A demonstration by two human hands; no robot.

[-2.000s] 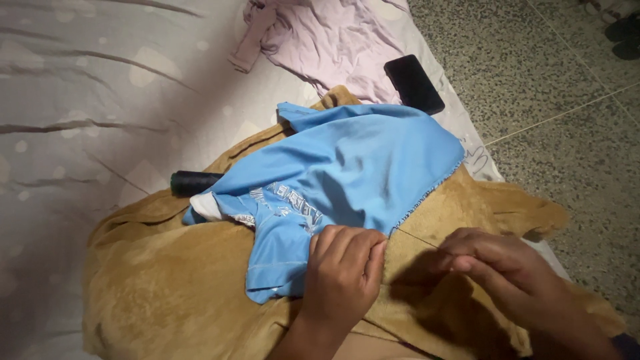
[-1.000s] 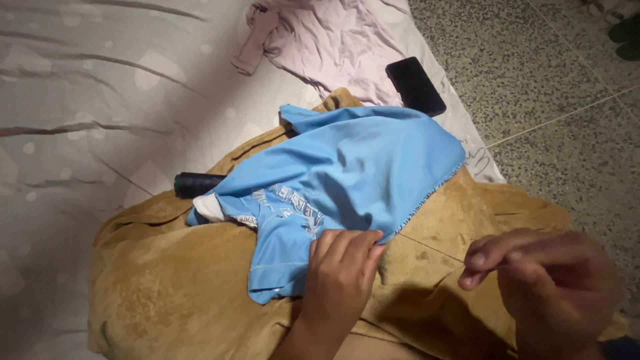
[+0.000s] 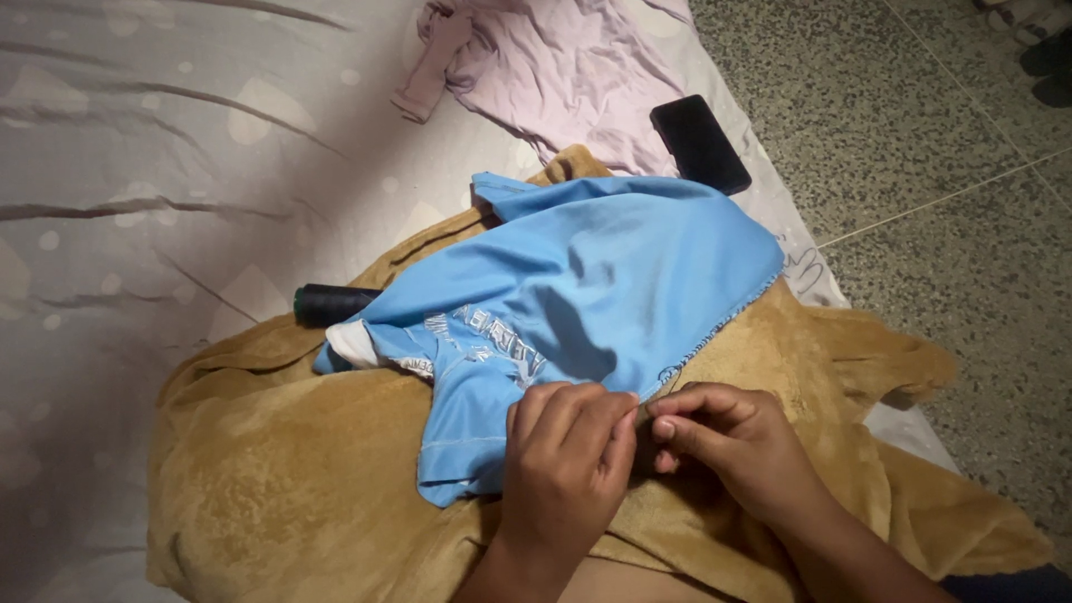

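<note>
A light-blue garment [image 3: 636,243] with stitched lettering lies over a tan plush blanket [image 3: 276,461]. Along its lower right edge runs a row of dark stitches. My left hand [image 3: 569,452] pinches the garment's edge between thumb and fingers. Close beside it, my right hand [image 3: 720,435] has thumb and forefinger together at the same edge; a dark thread loops near its fingertips. Whether a needle is between those fingers cannot be made out. A spool of dark thread [image 3: 335,305] lies at the garment's left end, partly under the cloth.
Behind the garment, a pink garment [image 3: 569,75] and a black smartphone [image 3: 702,144] rest on the patterned bedsheet [image 3: 167,167]. The bed's edge runs down the right side, with a speckled floor [image 3: 879,126] beyond. Dark footwear [image 3: 1051,75] is at the upper right.
My right hand, out to the right with a taut thread running to the garment's edge, has come back in beside my left hand. My left hand keeps its hold at the edge.
</note>
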